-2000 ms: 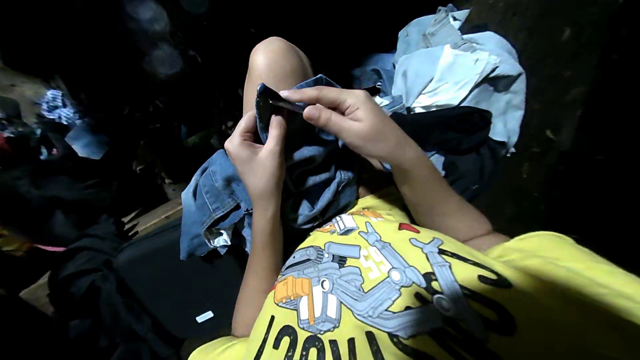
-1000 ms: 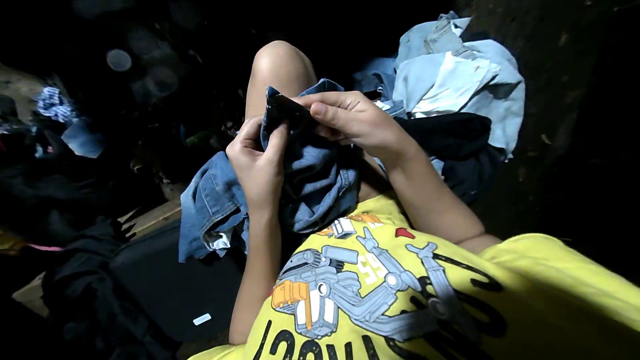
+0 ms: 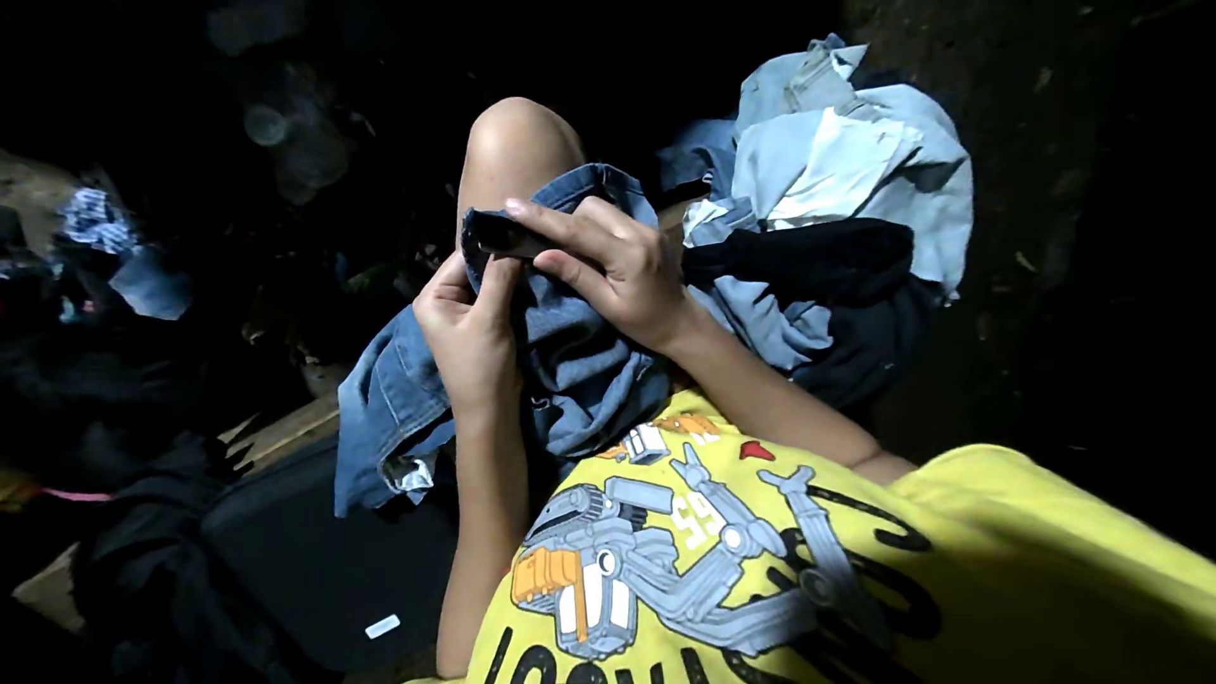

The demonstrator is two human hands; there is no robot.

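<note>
A blue denim garment (image 3: 594,366) lies bunched across my lap, between my forearms and beside my bare knee. My left hand (image 3: 475,323) pinches its dark edge, thumb uppermost. My right hand (image 3: 613,261) holds a small dark, shiny-edged tool (image 3: 511,236) between thumb and fingers, its far end against that denim edge near my left thumb. The exact kind of tool cannot be told. One denim panel with a torn, whitish patch hangs to the left of my left forearm.
A pile of light blue denim (image 3: 855,161) with a black cloth (image 3: 807,249) lies to the right. At lower left are a dark flat surface (image 3: 313,551) bearing a small white piece (image 3: 382,626), a wooden edge (image 3: 285,432) and black fabric (image 3: 161,570).
Both hands stay at the denim edge. The right hand has shifted its hold, its index finger now extended along the dark tool, which shows more plainly than before.
</note>
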